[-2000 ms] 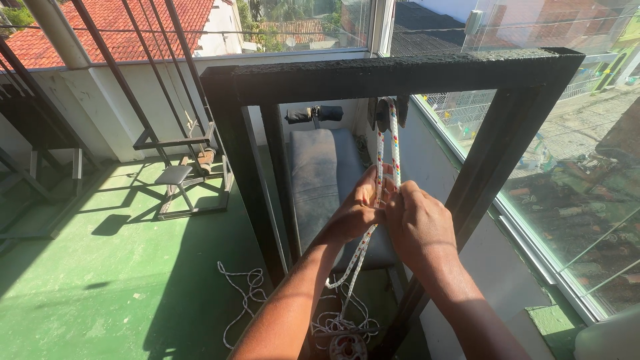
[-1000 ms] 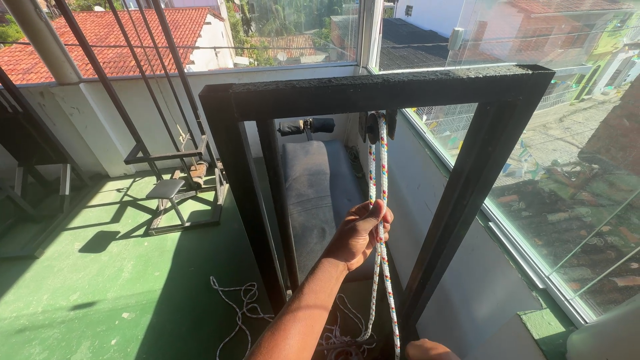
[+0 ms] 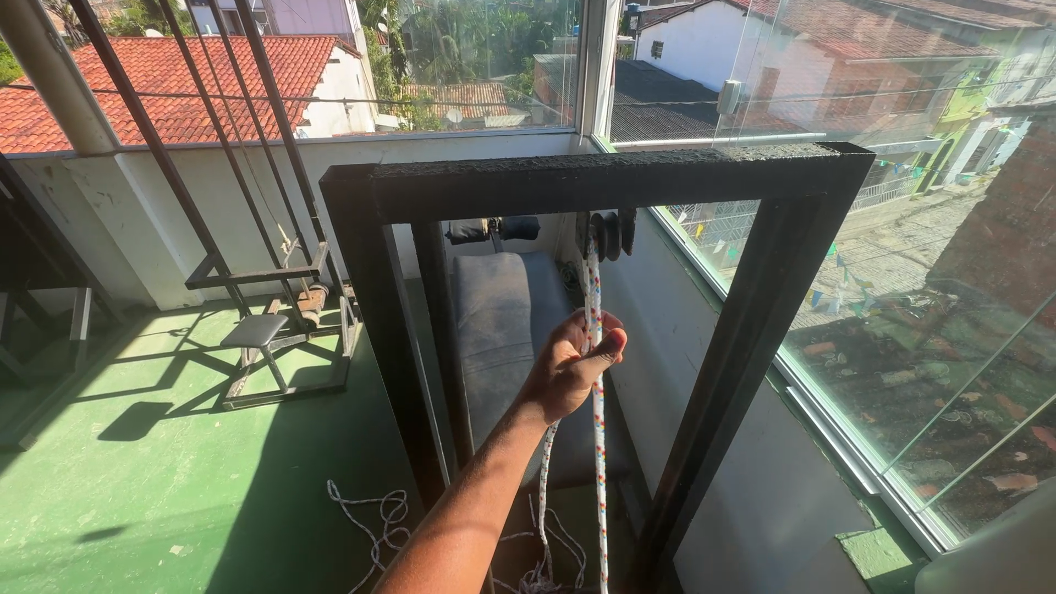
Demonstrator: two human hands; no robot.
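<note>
My left hand (image 3: 577,359) grips a white rope with coloured flecks (image 3: 600,462) just below a black pulley (image 3: 609,235). The pulley hangs under the top bar of a black metal frame (image 3: 594,177). Two strands of the rope run down from the pulley through and beside the hand; one drops straight past the bottom edge, the other bends towards loose coils (image 3: 384,524) on the floor. The thumb lies across the front strand. My right hand is outside the view.
Behind the frame stands a padded grey bench (image 3: 495,322) with a black roller (image 3: 493,229). A metal exercise machine with a small seat (image 3: 254,331) is on the green floor at left. A low wall and glass panes (image 3: 932,396) run along the right.
Both hands were on the rope near the pulley two seconds ago. The right hand then dropped to the bottom edge and has now left the view, while the left still grips the rope.
</note>
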